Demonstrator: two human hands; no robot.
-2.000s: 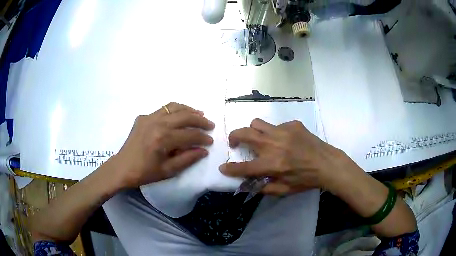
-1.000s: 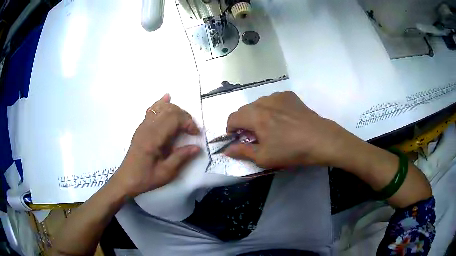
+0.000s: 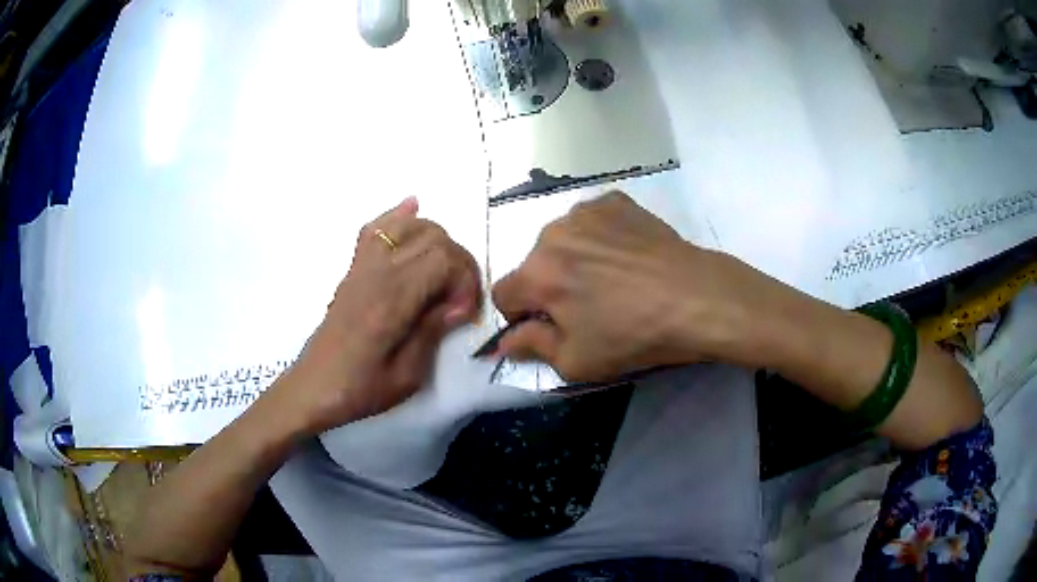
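White fabric point(image 3: 398, 438) lies on the glossy white table and hangs over its front edge onto the lap. Its right edge runs up toward the needle area. My left hand point(image 3: 400, 301) pinches the fabric near that edge, thumb and fingers together. My right hand point(image 3: 614, 290) is closed around dark thread snips point(image 3: 491, 342), whose blades point left from under the fingers, close to the fabric edge and my left fingertips. The exact contact between blades and cloth is blurred. The presser foot and needle point(image 3: 520, 63) are above, away from both hands.
The grey bed plate point(image 3: 603, 136) lies behind my right hand. A white rounded tube point(image 3: 382, 21) is left of the needle. A ruler scale point(image 3: 216, 387) marks the table's near left edge. Dark blue cloth point(image 3: 51, 148) is at far left. A yellow tape point(image 3: 967, 316) runs along the right front rim.
The snips, hidden mostly in my right hand at first, came out with blades apart at the fabric edge, then show less spread. My left fingers have closed on the fabric. The view has shifted.
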